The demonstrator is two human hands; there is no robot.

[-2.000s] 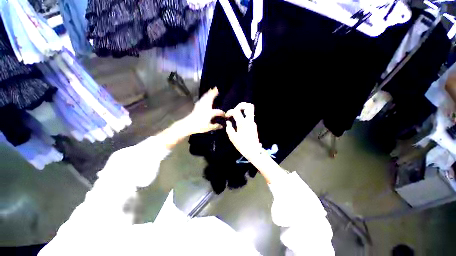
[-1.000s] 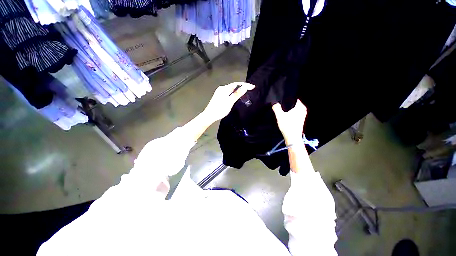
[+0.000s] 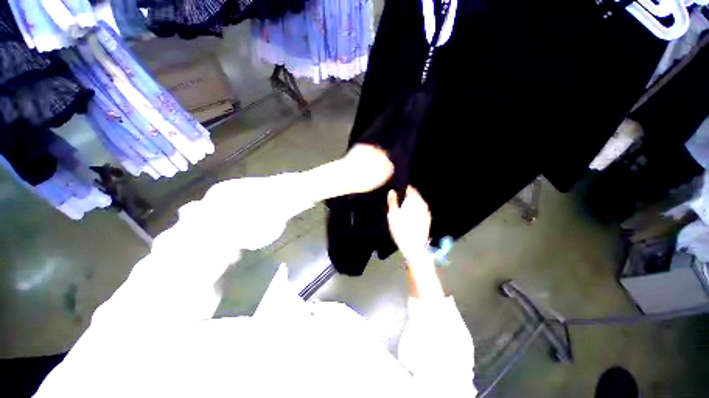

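A black garment [image 3: 404, 132] with white trim at its top hangs in front of me, among more black garments [image 3: 497, 101]. My left hand [image 3: 369, 167] lies against the front of the black cloth at its left side; its fingers are hidden in or behind the dark cloth. My right hand [image 3: 410, 218] is just below and to the right, with thumb and fingertips pinching the cloth. The lower part of the garment [image 3: 350, 241] hangs below my hands. No tool can be made out.
Blue-white pleated garments [image 3: 140, 101] and dark striped ruffled ones hang at the left. A cardboard box [image 3: 194, 85] stands behind them. Metal rack legs [image 3: 544, 319] stand on the floor at the right, near a pale box [image 3: 668, 291]. White hangers [image 3: 661, 19] are at the upper right.
The view has shifted. My left hand has moved from beside the cloth onto it, closer to my right hand. The small dark thing seen at my left fingers earlier is out of sight.
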